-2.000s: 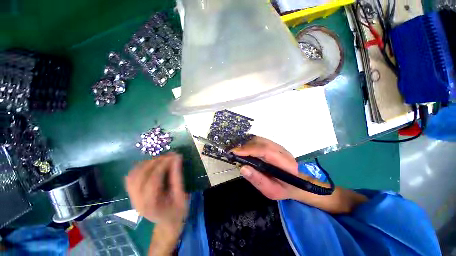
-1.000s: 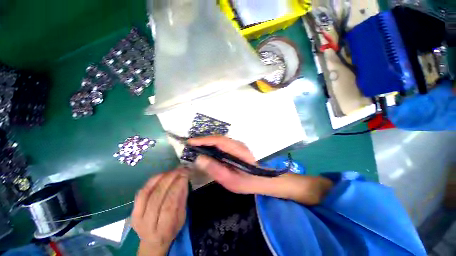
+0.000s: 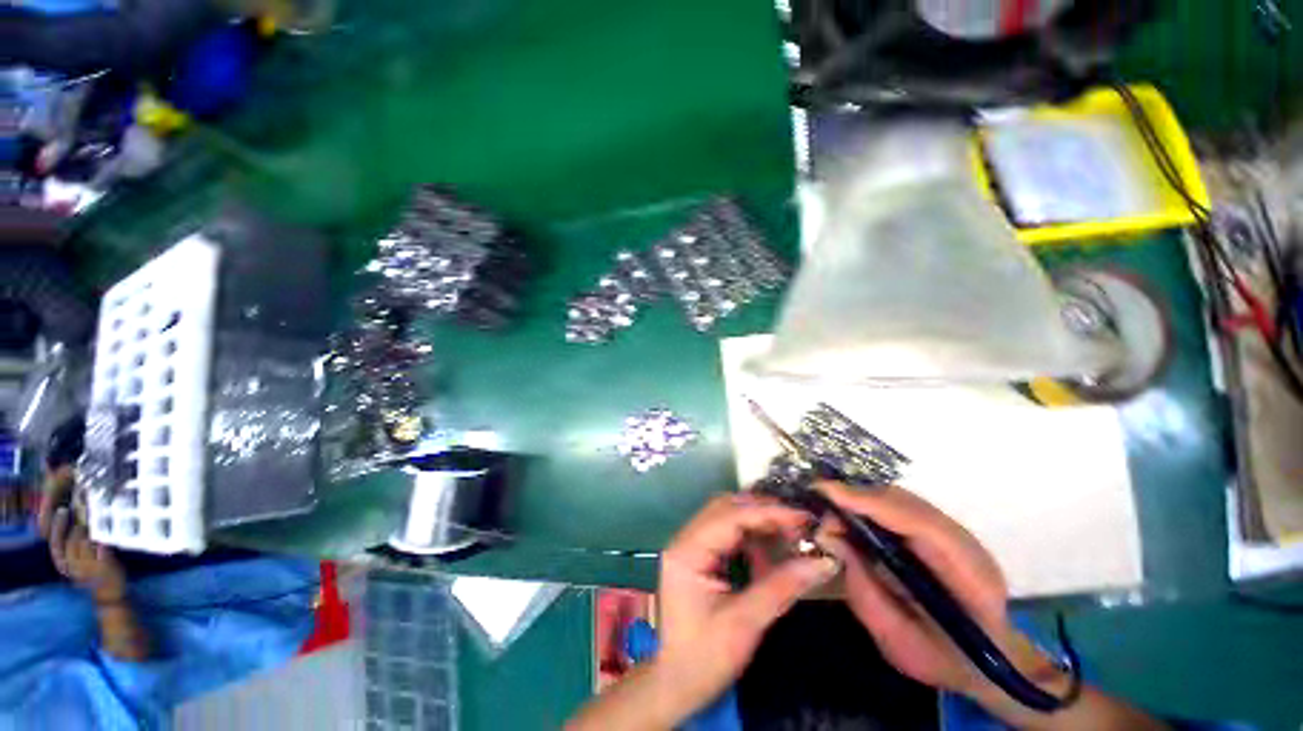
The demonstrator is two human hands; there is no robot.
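Note:
My right hand (image 3: pixel 922 578) holds the black soldering iron (image 3: pixel 936 607) like a pen, its thin metal tip pointing up and left over the pale sheet (image 3: pixel 1029 486). My left hand (image 3: pixel 729 593) is beside it, thumb and fingers pinched on a small shiny piece (image 3: pixel 809 547) where the hands meet. The piece is blurred and partly hidden by fingers. The dark circuit board panel (image 3: pixel 850 446) lies on the sheet just beyond my hands, its near part covered. A loose pile of small pinkish-silver components (image 3: pixel 656 440) lies on the green mat to the left.
Solder wire spool (image 3: pixel 446 511) at the left mat edge. Board stacks (image 3: pixel 436 257) and a white gridded tray (image 3: pixel 155 393) farther left. Translucent hood (image 3: pixel 915 264) over the sheet's far edge. Round container (image 3: pixel 1129 336) and yellow bin (image 3: pixel 1186 143) at right. Another person's hand (image 3: pixel 86 550) at far left.
The view has swung left, so the bench things appear farther right. My left hand has come up against my right hand and now pinches a small piece. The iron remains in my right hand.

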